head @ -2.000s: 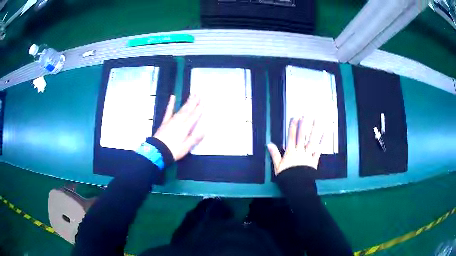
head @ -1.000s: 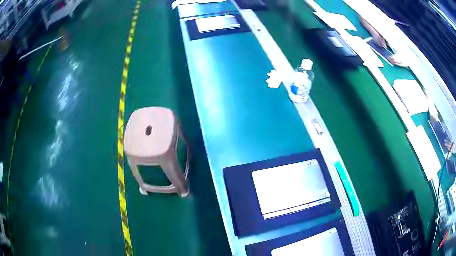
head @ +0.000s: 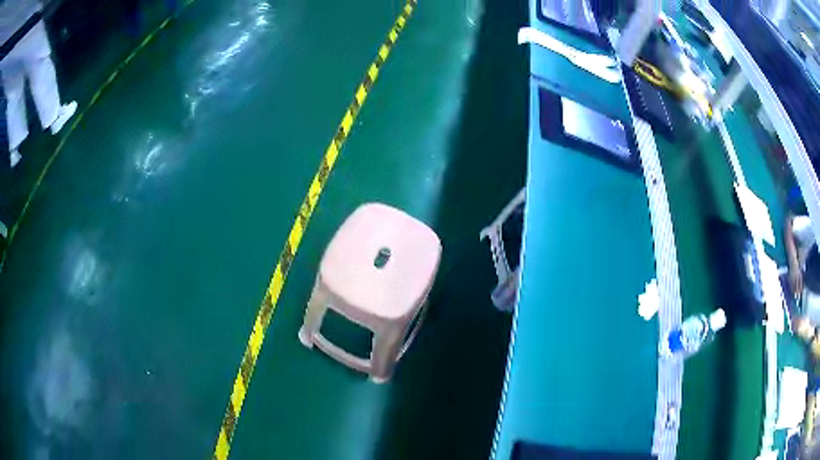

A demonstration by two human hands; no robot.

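Neither of my hands is in the picture. The green belt (head: 575, 269) runs along the right of the view. A silver laptop cover (head: 595, 128) lies on a black mat (head: 551, 123) on its far part. A clear bottle (head: 694, 332) with a blue label and white cap stands on the aluminium rail (head: 666, 234). A crumpled white cloth (head: 648, 300) lies on the belt beside the rail. The edge of another black mat (head: 580, 451) shows at the bottom.
A beige stool (head: 384, 260) stands on the green floor near yellow-black tape (head: 310, 193). Part of another stool (head: 503, 260) shows under the belt. A long white strip (head: 575, 56) lies across the belt. A person's legs (head: 34, 85) are at upper left. Another person's arm (head: 795, 256) is at right.
My hands, on the covers two seconds ago, have left the picture. The view has turned left along the belt, so the near covers are gone and the stool shows more centrally.
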